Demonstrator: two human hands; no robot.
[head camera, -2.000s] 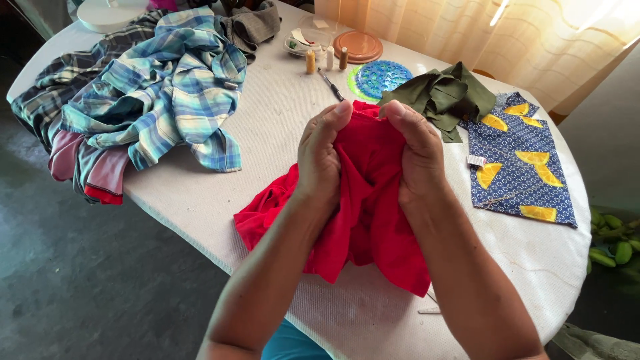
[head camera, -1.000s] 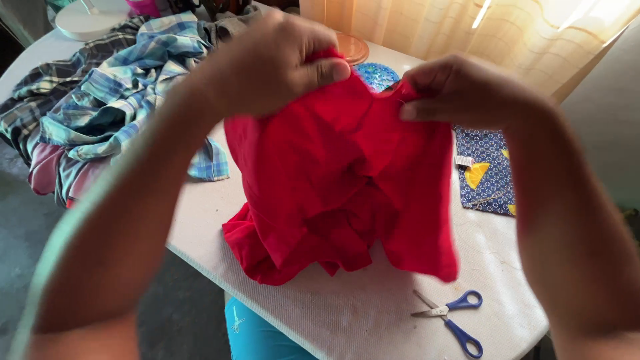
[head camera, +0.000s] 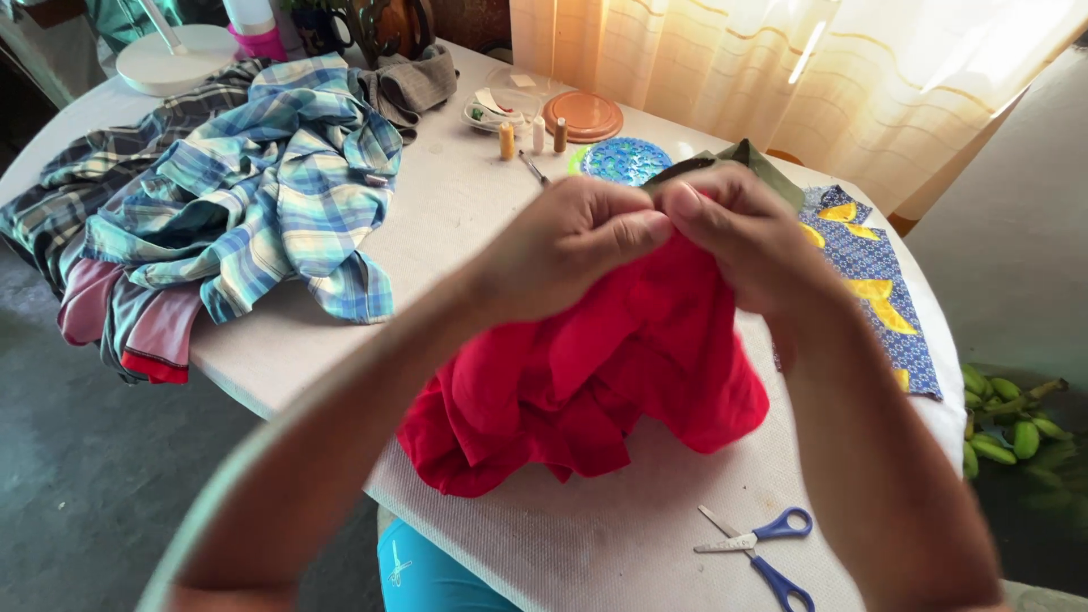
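A bunched red cloth (head camera: 595, 365) hangs from both hands over the white-covered table, its lower folds resting on the tabletop. My left hand (head camera: 569, 242) pinches the cloth's top edge between thumb and fingers. Close against it, my right hand (head camera: 739, 229) grips the same edge, thumb up. Blue-handled scissors (head camera: 752, 544) lie with their blades apart, near the table's front edge. Behind the hands is a dark green cloth (head camera: 761, 170), partly hidden. A blue patterned cloth with yellow shapes (head camera: 892, 297) lies to the right, partly behind my right forearm.
A blue plaid shirt (head camera: 255, 187) lies piled with other clothes at the left. Thread spools (head camera: 507, 141), a clear plastic container (head camera: 497, 110), an orange lid (head camera: 583, 116) and a blue openwork disc (head camera: 627, 161) stand or lie toward the back. Green bananas (head camera: 1011, 416) are beyond the right edge.
My hands have come together at the cloth's top edge; a second ago they held it apart and spread. The scissors, mostly hidden two seconds ago, now show fully.
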